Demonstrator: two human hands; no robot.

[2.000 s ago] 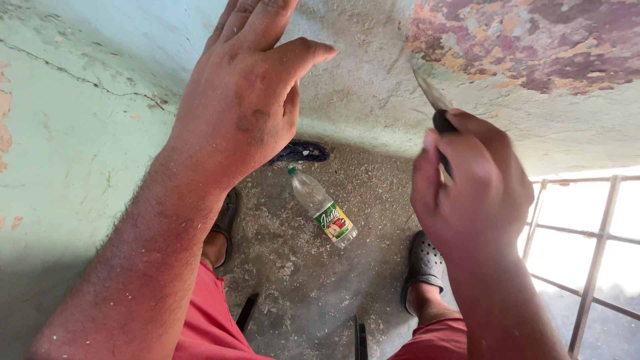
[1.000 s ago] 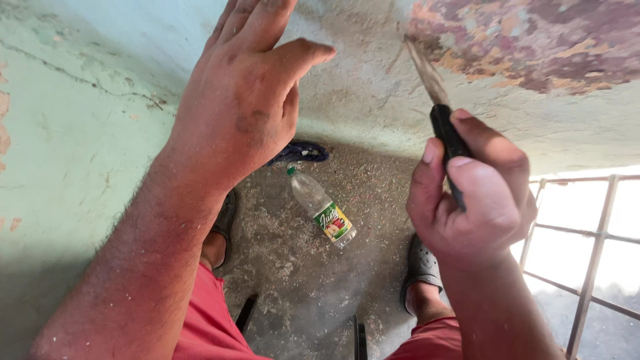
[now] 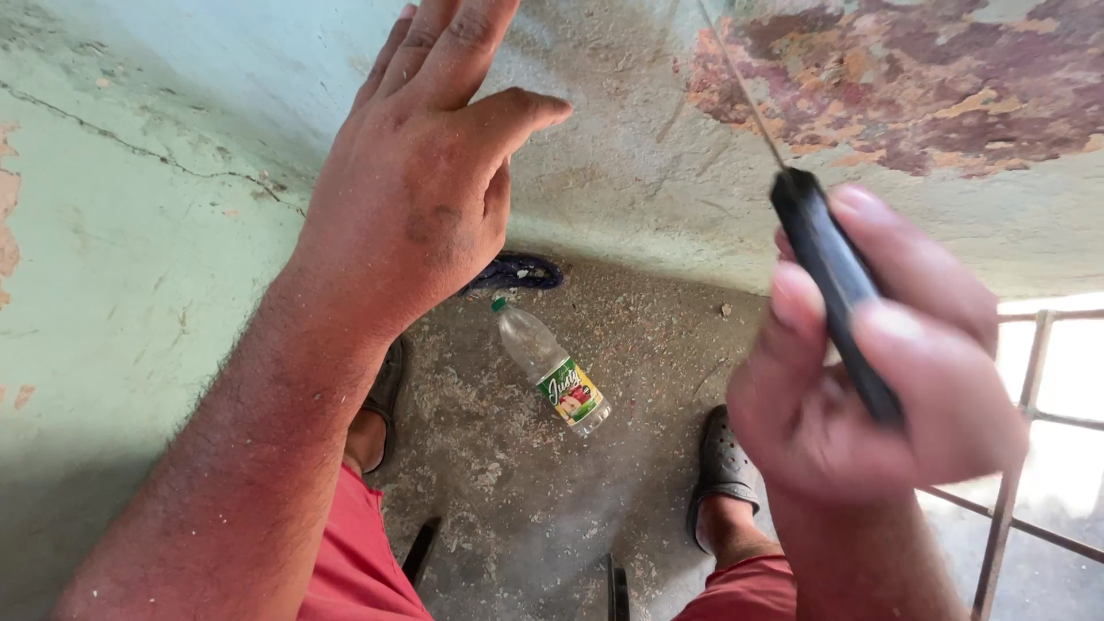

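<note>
My right hand [image 3: 880,371] grips the black handle of a knife-like tool [image 3: 837,285], whose narrow metal blade points up the wall. The blade passes in front of the left edge of a peeling patch of maroon and orange paint [image 3: 897,82]; whether it touches the wall I cannot tell. My left hand [image 3: 423,155] is empty, its thumb apart from the other fingers, raised near the pale painted wall [image 3: 604,155]. Its fingertips are partly cut off by the top edge, and contact with the wall is unclear.
A clear plastic bottle with a green cap [image 3: 530,345] lies on the concrete floor [image 3: 517,509] among paint flakes. Behind it is a dark blue bundle [image 3: 526,272]. My feet wear dark clogs [image 3: 724,457]. A metal grille [image 3: 1013,483] stands at the right; a cracked green wall [image 3: 129,259] at the left.
The tool in my right hand has changed its angle, and the blade now shows as a thin edge higher up the wall. My left hand has stayed in place.
</note>
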